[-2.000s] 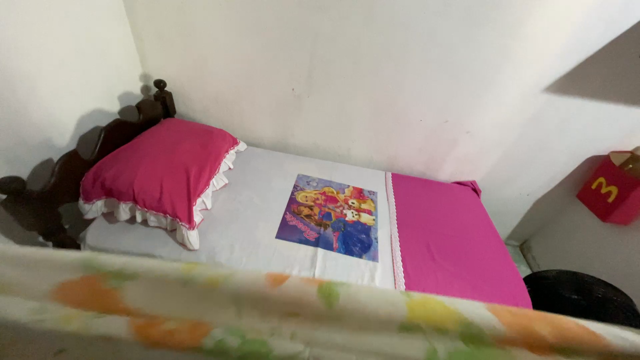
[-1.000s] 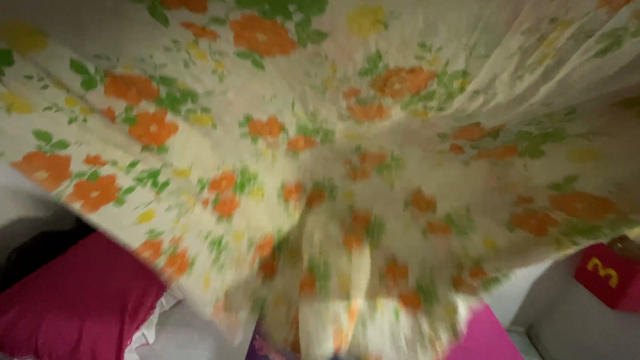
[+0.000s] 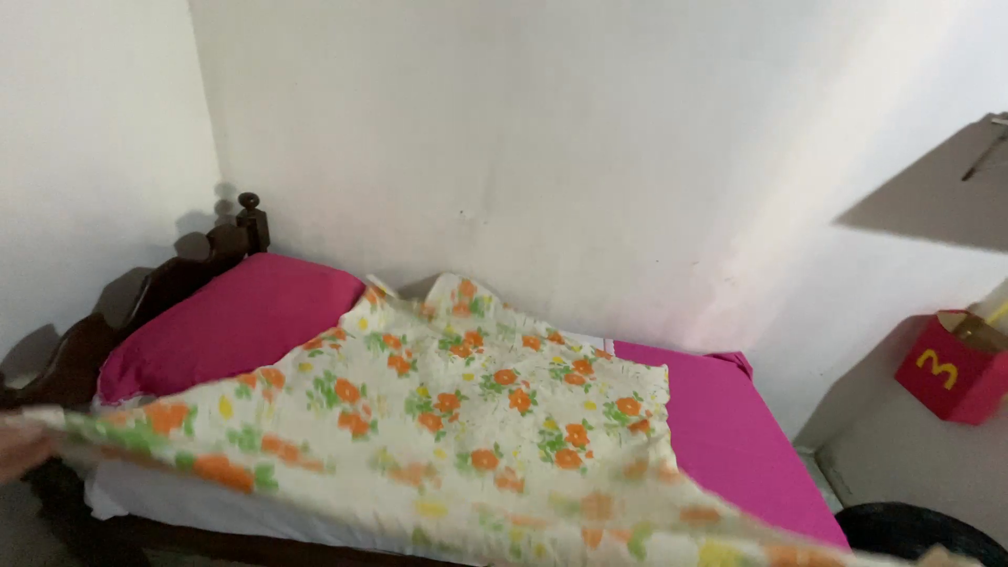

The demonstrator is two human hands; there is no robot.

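A white cotton sheet with orange, yellow and green flowers (image 3: 504, 402) lies spread over the middle of the bed, its near edge lifted toward me. My left hand (image 3: 24, 447), blurred at the left edge, grips one corner. Only a bit of my right hand (image 3: 941, 556) shows at the bottom right, by the sheet's other near corner; its fingers are hidden. The pink pillow (image 3: 236, 323) rests against the headboard, partly overlapped by the sheet. A pink cover (image 3: 732, 433) shows at the foot of the bed, and the white bedsheet (image 3: 236, 504) along the near side.
The dark wooden headboard (image 3: 150, 291) stands at the left against white walls (image 3: 504, 142). On the right wall is a red box with a yellow figure (image 3: 945, 370). A round black object (image 3: 913, 531) is at the lower right, beside the bed's foot.
The flowered sheet, raised across the view a second ago, has come down over the bed. It now covers the printed picture on the white bedsheet seen two seconds ago.
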